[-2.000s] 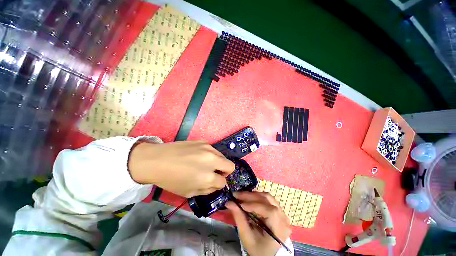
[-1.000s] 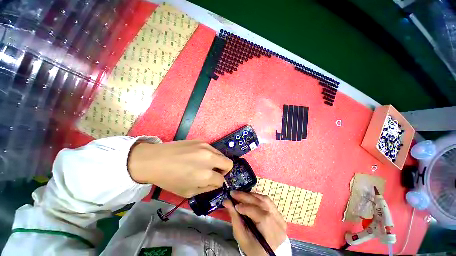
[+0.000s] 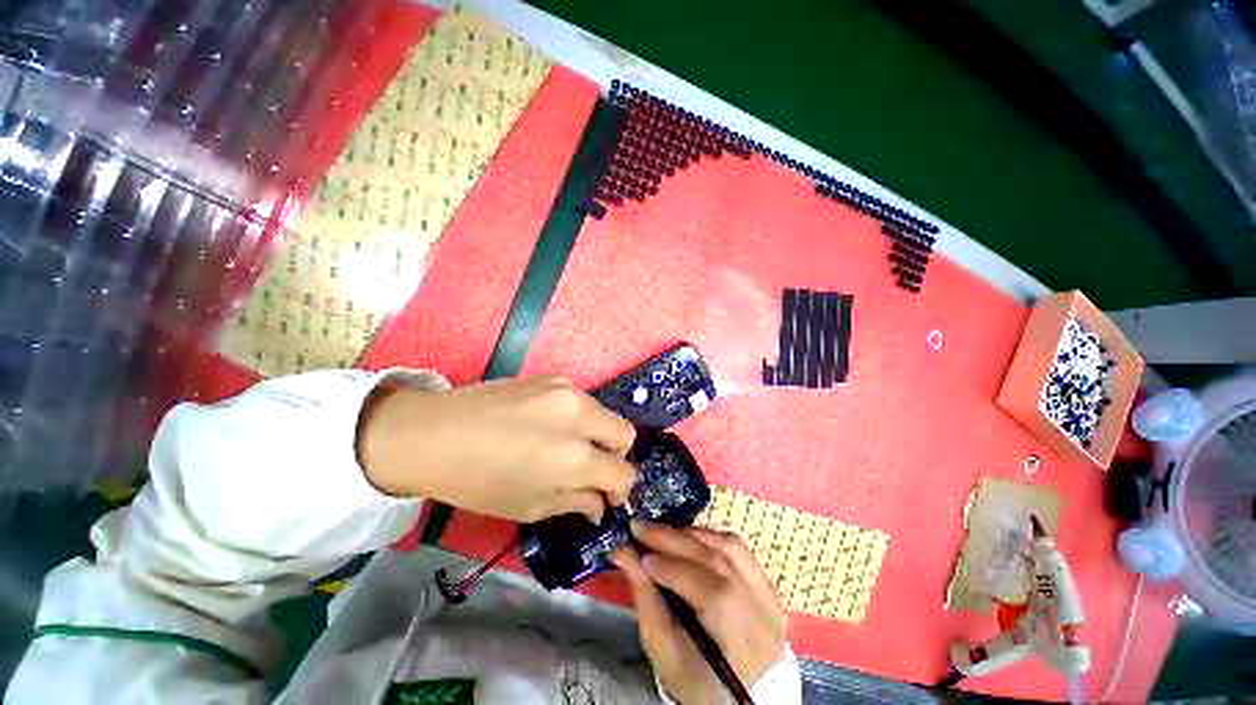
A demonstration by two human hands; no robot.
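The open black device body lies near the mat's front edge, with circuit detail inside and a dark lead trailing left. The black cover with pale spots lies just beyond it. My left hand is over the body's left part, its fingertips pinched at the middle of the body; what they pinch is hidden. My right hand is at the body's near side and holds the dark, pen-like tweezers. The tweezers' tip is hidden by the fingers and the body.
Black adhesive strips lie mid-mat, small black pads along the far edge. A tan adhesive sheet is right of the body, a larger one at left. The parts box, glue gun and fan are at right.
The tweezers' rear end has swung down from pointing right and back toward me. Both hands stay at the body with small finger shifts.
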